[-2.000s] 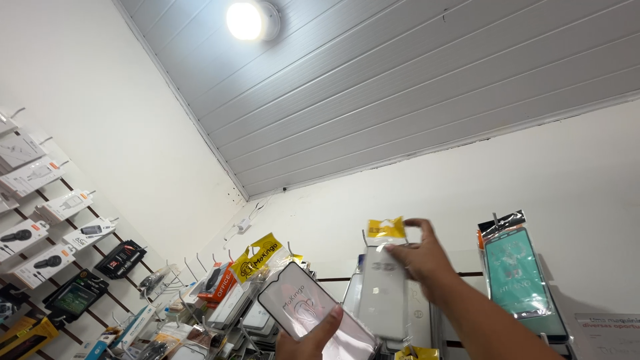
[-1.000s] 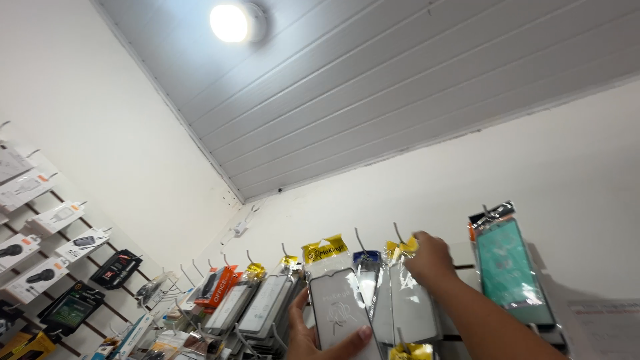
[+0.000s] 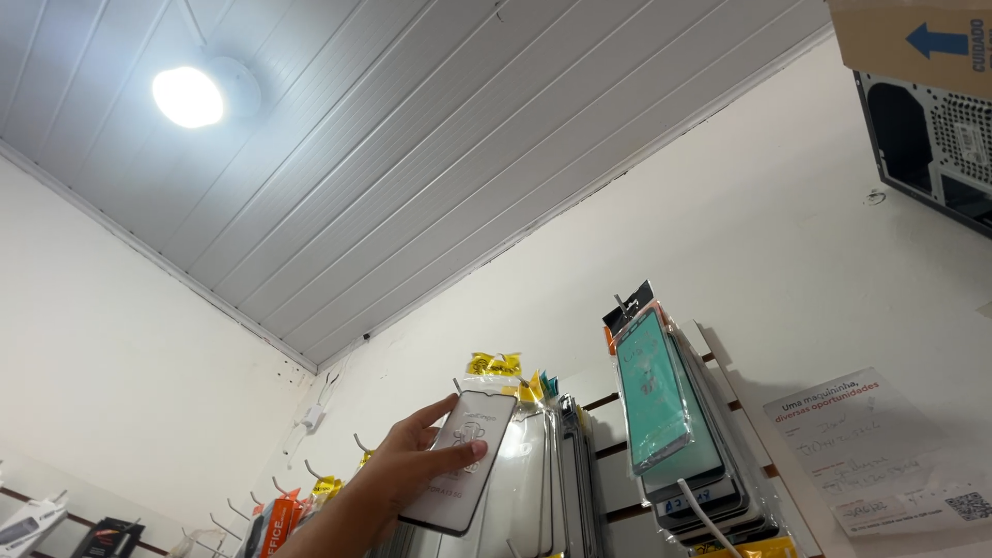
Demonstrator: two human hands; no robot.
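My left hand (image 3: 418, 457) grips a phone screen protector in a clear packet (image 3: 465, 465), its thumb across the front and fingers behind. The packet has a yellow header (image 3: 494, 365) and hangs tilted beside the end of a metal hook. Just to its right, a thick row of packaged screen protectors (image 3: 535, 480) hangs from the slatted display wall. My right hand is out of the frame. Farther right hangs a stack of packets with a teal-faced screen protector (image 3: 655, 387) at the front.
Bare metal hooks (image 3: 314, 470) and an orange package (image 3: 280, 523) are at the lower left. A written paper (image 3: 860, 457) is fixed to the right wall. A metal computer case (image 3: 930, 139) and cardboard (image 3: 914, 39) jut in at the upper right. A lit lamp (image 3: 188, 97) is on the ceiling.
My right hand, at the hanging packets in both earlier frames, has left the view. My left hand still holds a screen protector packet, now beside the hanging row. The view has swung right.
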